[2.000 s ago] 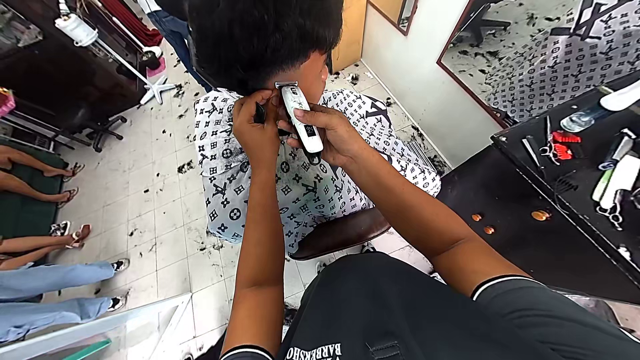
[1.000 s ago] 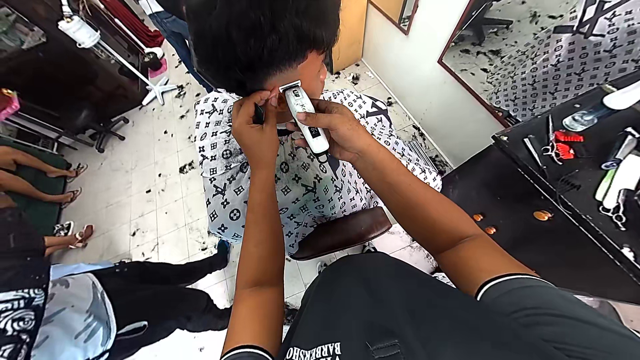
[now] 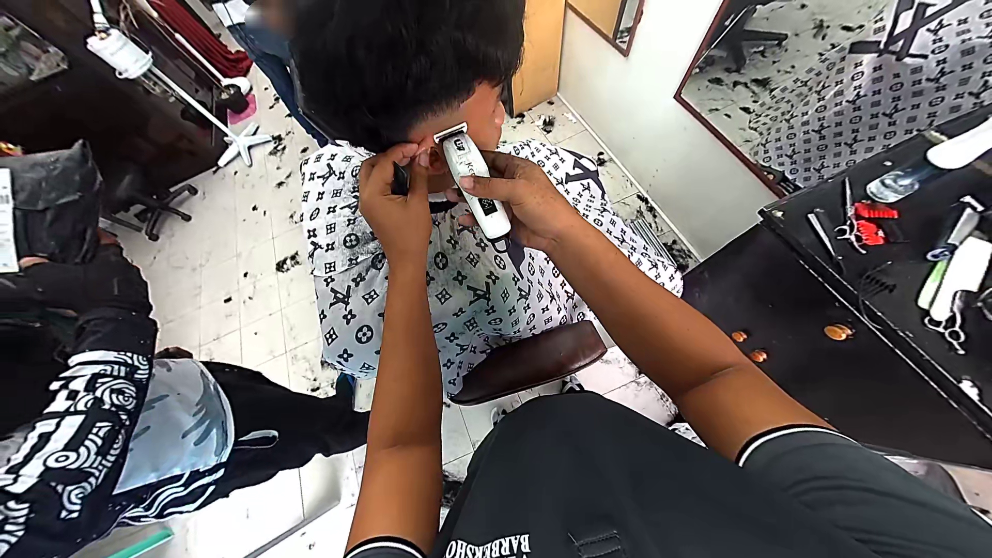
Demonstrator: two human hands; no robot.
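A seated person with dark hair (image 3: 411,62) wears a white cape with a black pattern (image 3: 403,310). My right hand (image 3: 523,194) grips a white cordless hair trimmer (image 3: 477,182), its blade against the skin beside the ear. My left hand (image 3: 399,198) pinches the ear between thumb and fingertips. A small black object (image 3: 400,179), perhaps a comb, shows between its fingers; most of it is hidden.
At right, a black counter (image 3: 891,298) bears scissors (image 3: 945,329), a red clip-like item (image 3: 876,221) and a clear bottle (image 3: 899,184). A brown padded armrest (image 3: 535,364) lies below the cape. Another person in black (image 3: 70,310) is at left. Cut hair litters the tiled floor (image 3: 225,287).
The other person at left has come farther into view, where seated people's legs showed before. The trimmer stays in my right hand near the ear, its blade slightly shifted.
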